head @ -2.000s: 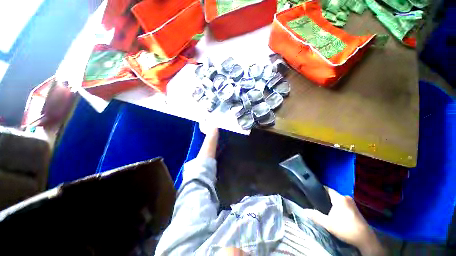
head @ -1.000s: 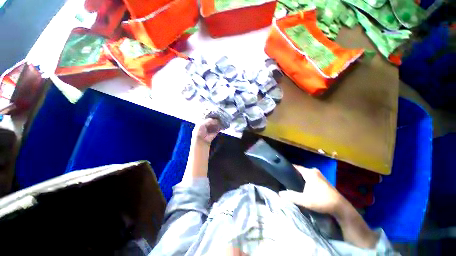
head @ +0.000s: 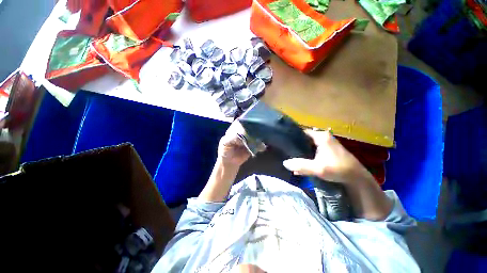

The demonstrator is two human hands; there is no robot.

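Observation:
My right hand holds a dark trimmer over my lap, its flat head pointing up and left. My left hand is just below the trimmer's head and holds a small grey sewn piece, mostly hidden by the fingers and the trimmer. The head overlaps the left hand, and I cannot tell whether it touches the piece. A loose pile of similar grey pieces lies on the white sheet at the table's near side.
Orange pouches with green inside stand on the brown table. An open carton at lower left holds grey pieces. Blue bins sit below the table, another at right. Red-orange pieces show under the table's right corner.
My left hand reached to the pile, took a grey piece and drew it back toward my lap. The trimmer has come up and left to meet it. The camera view has shifted.

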